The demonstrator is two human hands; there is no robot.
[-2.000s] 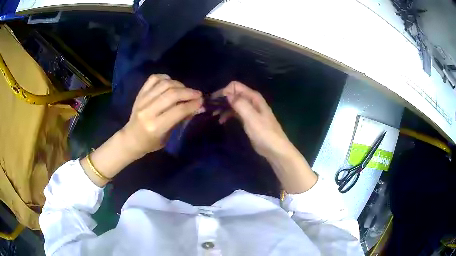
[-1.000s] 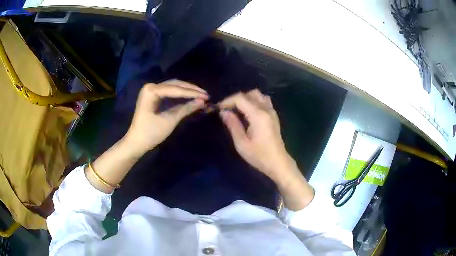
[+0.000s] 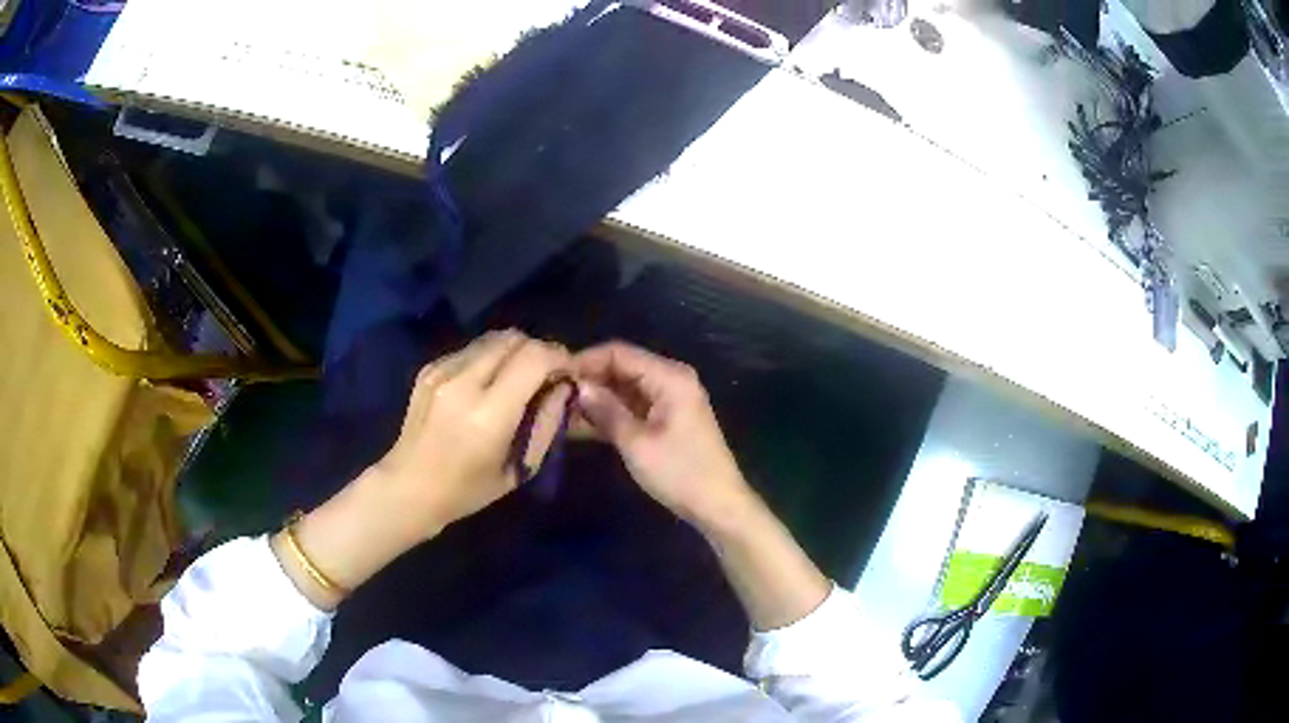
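My left hand [image 3: 474, 417] and my right hand [image 3: 657, 431] meet above my dark lap, fingertips touching or nearly so. A dark narrow looped cloth piece [image 3: 526, 441] hangs at the left fingers, its upper end pinched between the fingertips of both hands. Any small tool in the right fingers cannot be made out. A large dark navy cloth panel [image 3: 566, 141] lies over the table edge above the hands and hangs down towards the lap, where it blends with the dark cloth.
White tabletop [image 3: 848, 212] crosses the top. Dark trimmings [image 3: 1120, 141] lie at upper right. Black scissors [image 3: 975, 600] rest on a white and green booklet [image 3: 1007, 544] at lower right. A yellow tubular frame [image 3: 85, 339] with tan cloth [image 3: 71, 466] stands at left.
The view has tilted, so the tabletop and more of the navy panel show lower in the picture. The hands have come closer together, and a dark loop now shows at the left fingers.
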